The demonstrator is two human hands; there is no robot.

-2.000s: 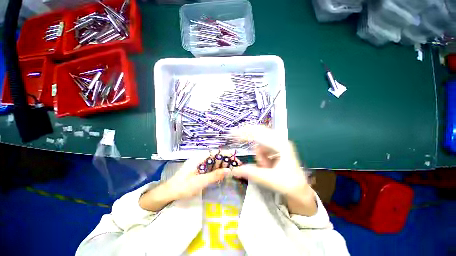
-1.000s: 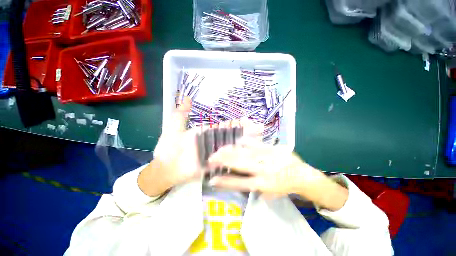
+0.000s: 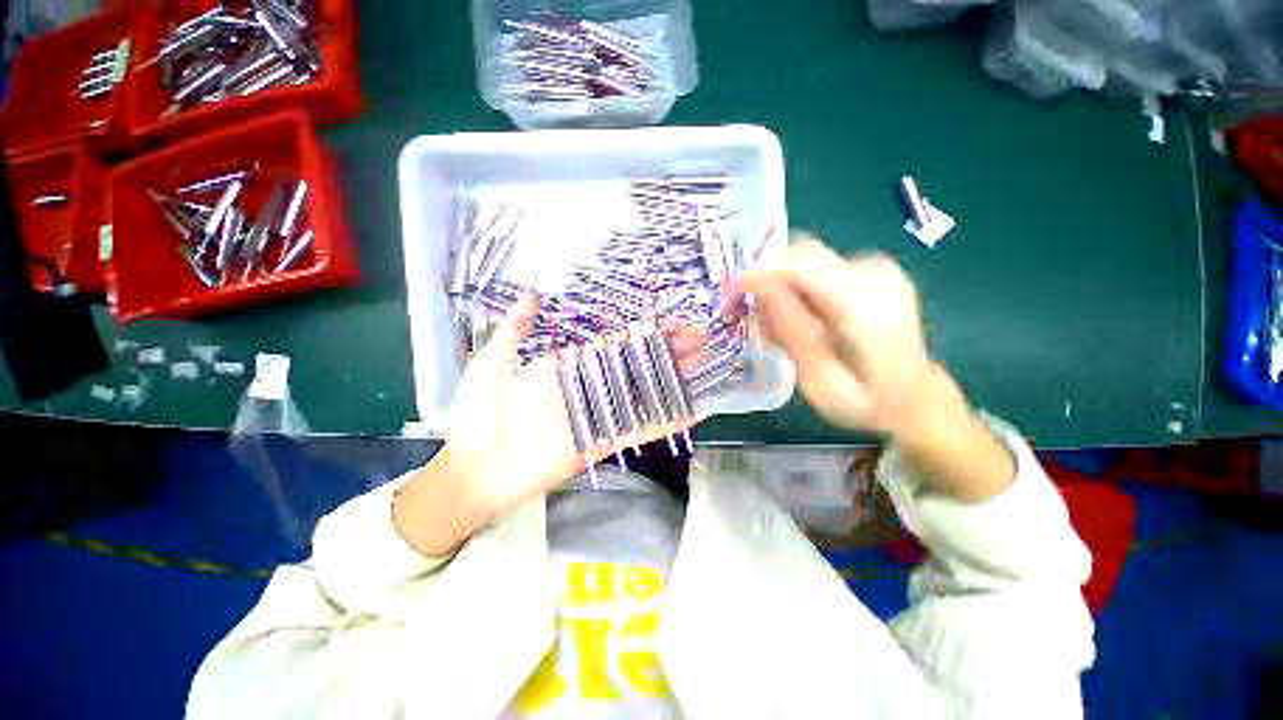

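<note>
My left hand (image 3: 504,422) is palm up at the front edge of the white parts tray (image 3: 419,281) and holds a row of several silver tubes (image 3: 626,390) side by side. Thin red leads stick out at their far ends and pale thin ends point towards me. My right hand (image 3: 844,331) is over the tray's right rim, its fingertips pinched together and slightly blurred; whether they hold a lead or tube cannot be told. Many loose tubes (image 3: 612,281) lie in the tray.
A clear plastic box (image 3: 584,63) with tubes stands behind the tray. Red parts bins (image 3: 225,218) are at left, a blue bin (image 3: 1256,303) at far right. A tagged sample part (image 3: 922,211) lies right of the tray. A clear bag (image 3: 267,422) hangs at the bench edge.
My right hand has moved off the tube row to the right and up to the tray's right rim. My left hand keeps the row, which now shows uncovered.
</note>
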